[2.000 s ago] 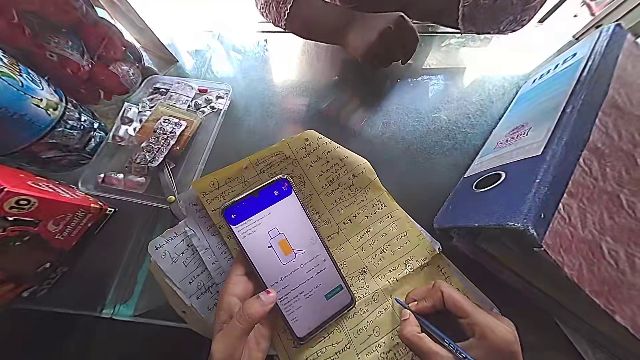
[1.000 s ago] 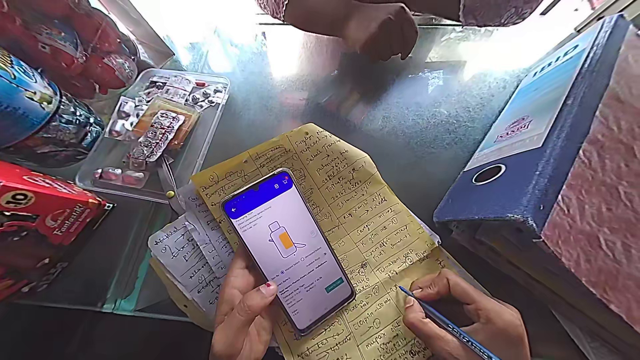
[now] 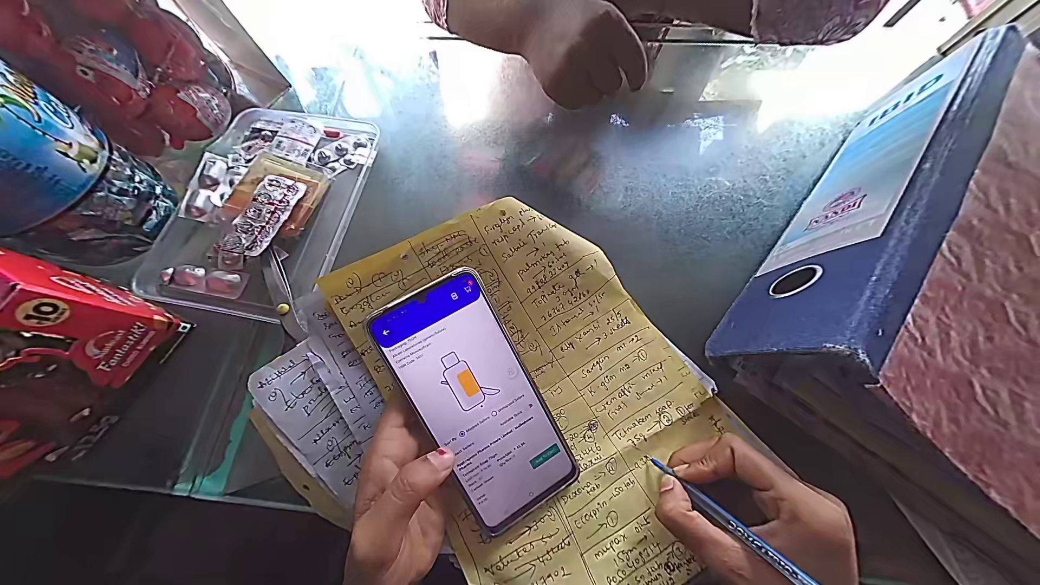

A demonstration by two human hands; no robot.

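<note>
My left hand (image 3: 398, 496) holds a smartphone (image 3: 479, 390) upright from its lower left, thumb along the edge; its lit screen shows a drawing of a bottle. Beneath the phone lies a yellow sheet (image 3: 561, 317) ruled into boxes and covered in handwriting. My right hand (image 3: 764, 512) grips a blue pen (image 3: 731, 524), the tip at the sheet just right of the phone. White handwritten papers (image 3: 325, 398) stick out at the left under the yellow sheet.
A clear plastic tray (image 3: 345, 203) holds blister packs (image 3: 264, 215) and scissors. Jars and a red box (image 3: 81, 325) stand at left. A blue lever-arch file (image 3: 821, 284) is at right. Across the glass counter rests another person's hand (image 3: 585, 61).
The pen tip has shifted slightly on the yellow sheet since the earliest frame. My left hand still holds the phone in about the same place.
</note>
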